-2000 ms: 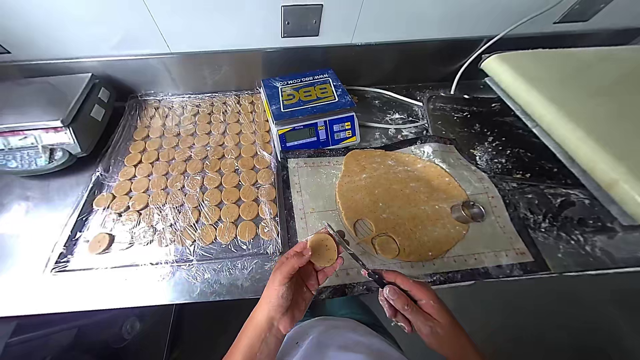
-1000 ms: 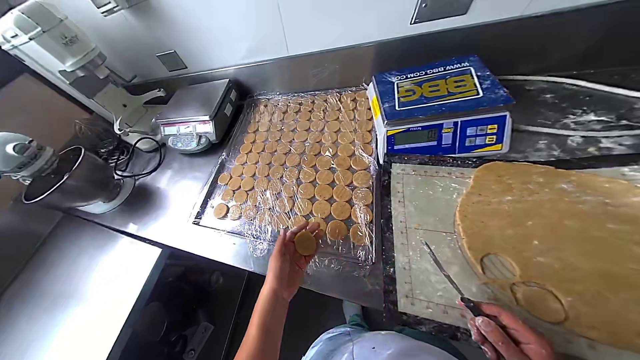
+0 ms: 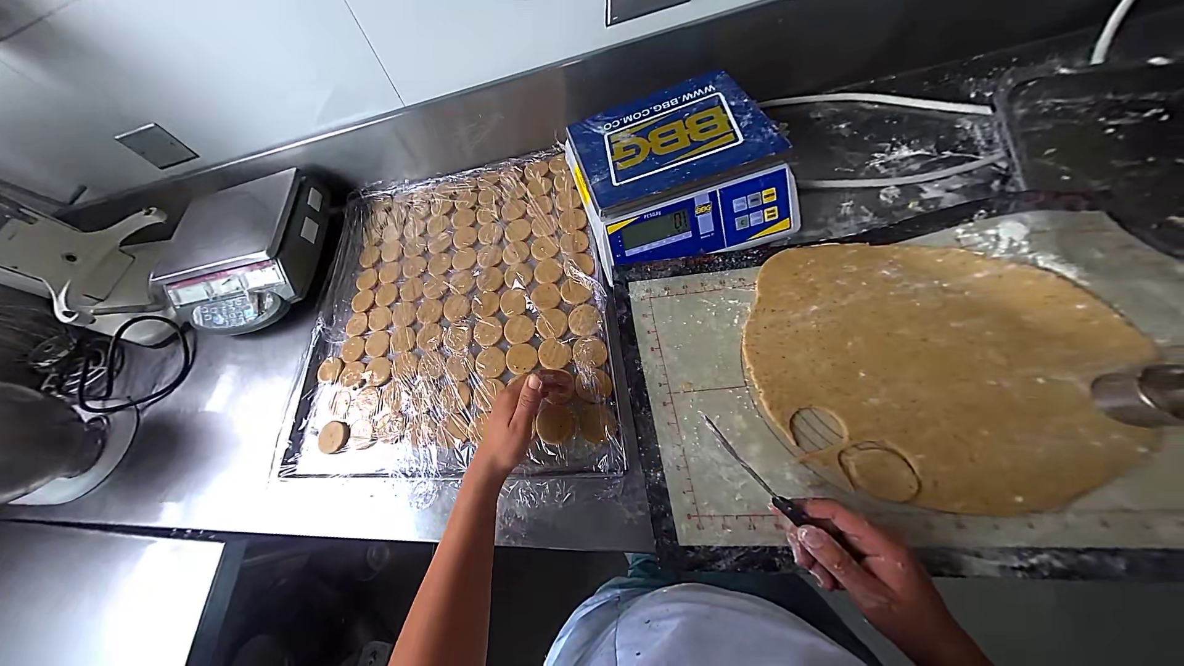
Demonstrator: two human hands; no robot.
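My left hand (image 3: 511, 418) reaches over the near right part of a tray (image 3: 444, 475) of round dough discs (image 3: 521, 330) covered with clear plastic film. Its fingertips are at the film, beside a disc (image 3: 555, 425); whether they grip anything is unclear. One disc (image 3: 333, 437) lies at the tray's near left corner. My right hand (image 3: 856, 555) is closed on the black handle of a narrow metal spatula or knife (image 3: 740, 461), its blade over the marked mat (image 3: 689, 398). On that mat lies rolled dough (image 3: 943, 361) with a round hole (image 3: 818, 429) and a cut circle (image 3: 880, 471). A round metal cutter (image 3: 1142, 396) sits at the dough's right.
A blue scale (image 3: 684, 176) stands behind, between tray and mat, with a white cable (image 3: 888, 100) running right. Another scale (image 3: 231, 240) stands left of the tray. A metal mixer bowl (image 3: 46, 444) and black cord (image 3: 139, 365) are at the far left.
My left hand has moved left from near the spatula or knife, carrying a dough disc, to over the tray. My right hand keeps the tool. The view has shifted.
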